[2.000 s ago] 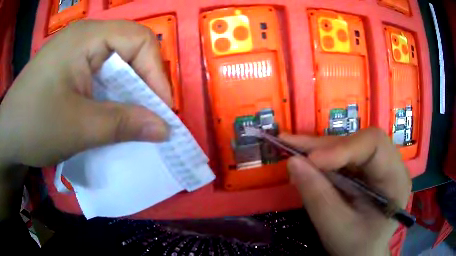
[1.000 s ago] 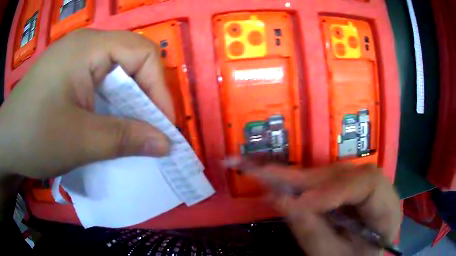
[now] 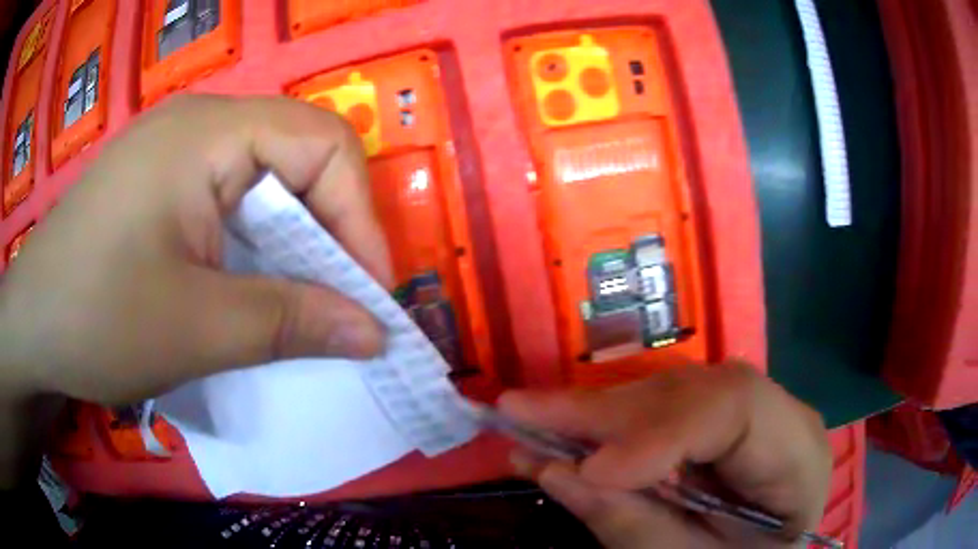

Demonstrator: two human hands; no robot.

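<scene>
My left hand (image 3: 204,257) pinches a folded white label sheet (image 3: 311,418) with rows of small printed rectangles, over the left part of the foam tray. My right hand (image 3: 686,450) holds slim metallic tweezers (image 3: 665,488); their tip is at the sheet's lower right corner. Whether a sticker is on the tip cannot be told. An orange phone back (image 3: 611,214) with a yellow camera block lies in the rightmost pocket, its card slots (image 3: 633,300) showing. Another orange phone (image 3: 424,193) beside it is partly hidden by my left hand and the sheet.
The pink-red foam tray (image 3: 740,268) holds several more orange phones at the upper left. A thin white strip (image 3: 826,118) lies on the dark green bench (image 3: 794,311) to the right. Another red foam slab (image 3: 944,214) stands at the right edge. Dark sparkly clothing is below.
The tray and phones appear further left beneath my hands, with another phone now left of the rightmost one. The tweezers have moved from a phone's card slots to the sheet's corner.
</scene>
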